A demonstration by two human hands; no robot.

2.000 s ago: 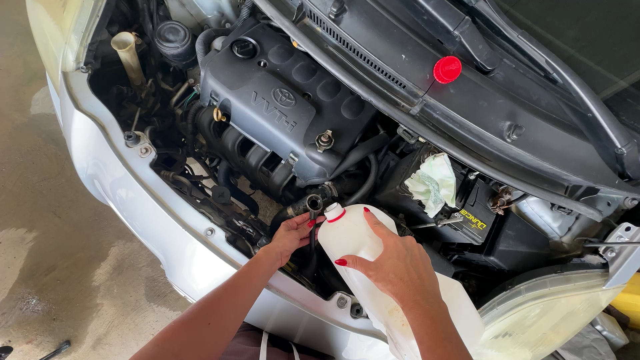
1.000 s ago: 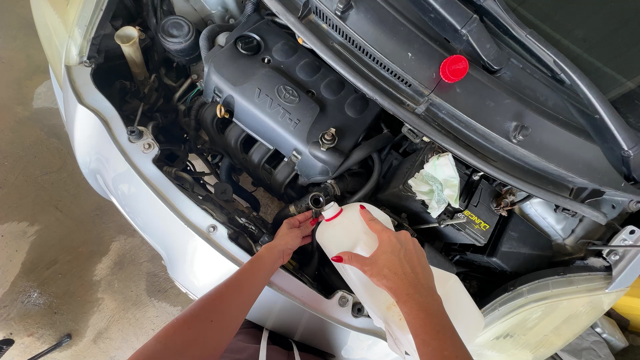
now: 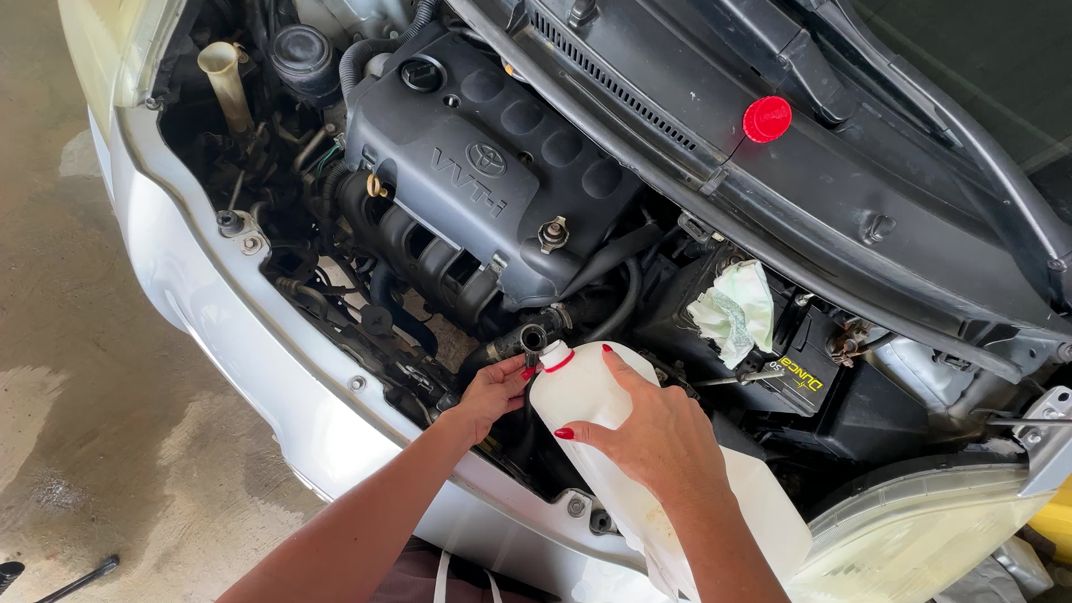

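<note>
My right hand [image 3: 657, 427] is wrapped around the upper part of a large white plastic jug [image 3: 590, 398], which lies tilted with its mouth toward the engine. The jug's uncapped neck has a red ring and sits right beside the open coolant filler neck [image 3: 533, 337]. With fingertips and thumb, my left hand [image 3: 494, 394] pinches just below that filler neck, close to the jug's mouth; what exactly it grips is hidden. A metal radiator cap [image 3: 553, 234] rests on the black plastic engine cover [image 3: 469, 167]. Liquid flow cannot be made out.
A red plastic cap [image 3: 766, 119] lies on the black cowl panel below the windshield. Crumpled paper [image 3: 737, 314] sits on the car battery [image 3: 800, 364] at the right. The silver front body edge [image 3: 251, 310] runs beneath my forearms. A yellow dipstick handle [image 3: 377, 186] stands beside the engine cover.
</note>
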